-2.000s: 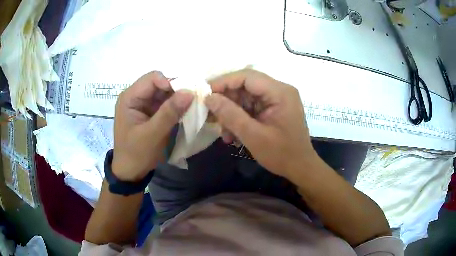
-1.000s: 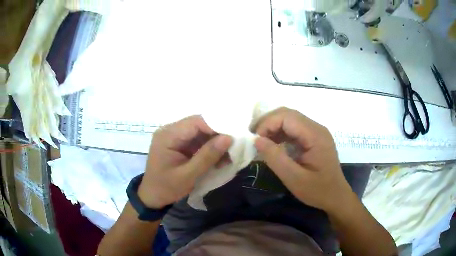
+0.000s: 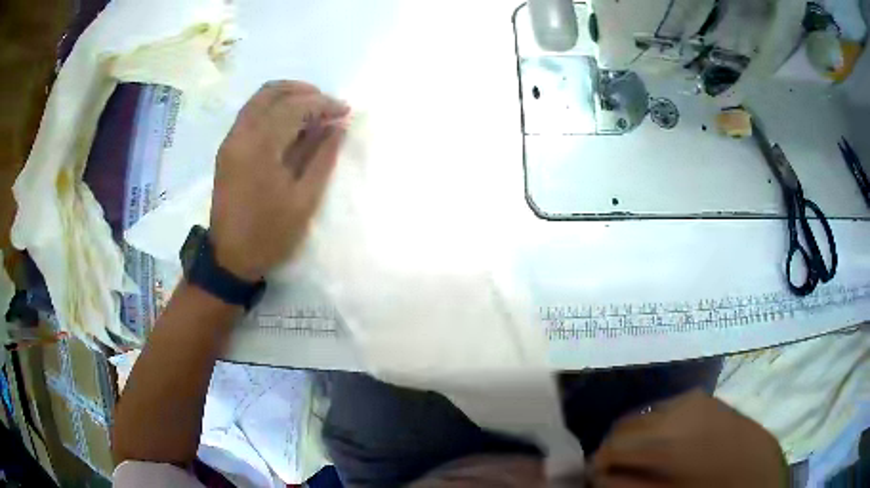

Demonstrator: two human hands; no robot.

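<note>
A white to cream fabric piece lies stretched from the table over its front edge towards my lap. My left hand, with a dark watch on the wrist, pinches its upper left end above the table. My right hand is low at the lower right, blurred, at the fabric's lower end; its fingertips are not clear, so I cannot tell its hold. The table behind the fabric is washed out by glare.
The sewing machine bed is at the upper right. Shears and thin dark snips lie to its right, near a tan block. A cream bundle hangs at the left. Cream cloth is below the table at right.
My hands have moved apart, the left up and left, the right down and right. The fabric, bunched between the fingertips before, is now spread out. The view shows more of the machine.
</note>
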